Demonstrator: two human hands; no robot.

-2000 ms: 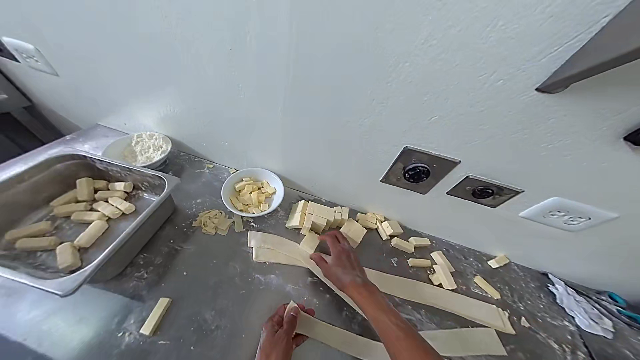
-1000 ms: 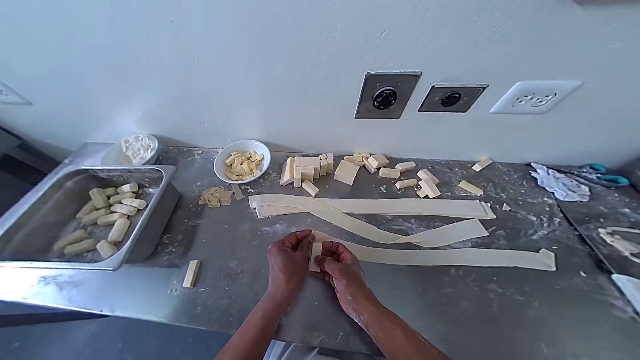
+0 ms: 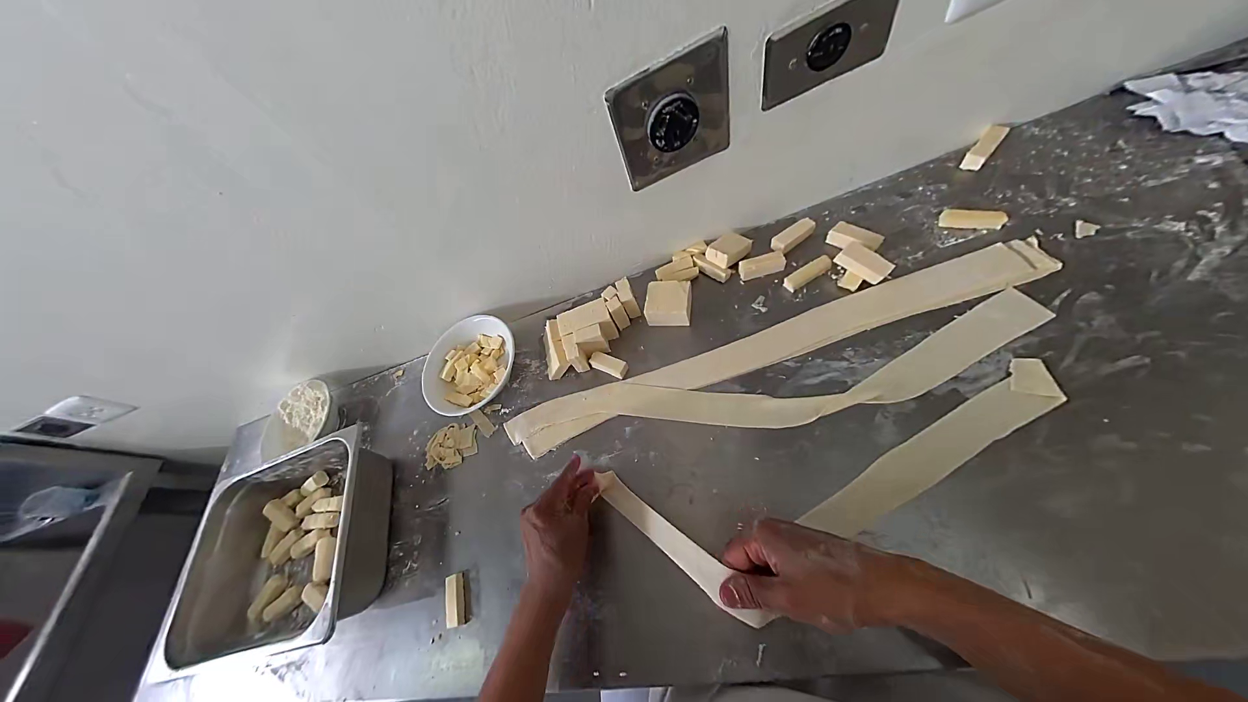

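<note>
My left hand point(image 3: 561, 526) pinches one end of a dough strip point(image 3: 668, 528), and my right hand point(image 3: 799, 575) grips the same strip further along, near the counter's front. From under my right hand the dough runs on to a folded end at the right. Behind it lie a loose dough strip point(image 3: 936, 346) and long, overlapping strips point(image 3: 819, 327). Cheese sticks and blocks point(image 3: 668, 302) are spread along the wall. A single cheese stick point(image 3: 455, 600) rests left of my left hand. Dough-wrapped sticks point(image 3: 324, 559) fill part of a steel pan point(image 3: 375, 526).
A white bowl of cheese pieces point(image 3: 432, 375) stands by the wall, with thin scraps point(image 3: 450, 446) in front. A bowl of flour point(image 3: 304, 409) is behind the pan. Electrical outlets point(image 3: 673, 122) are on the wall. A crumpled white cloth or paper point(image 3: 1194, 102) lies far right.
My hands were close together on the strip's end a second ago; now they are apart, with a length of dough stretched between them. The view has turned and moved closer.
</note>
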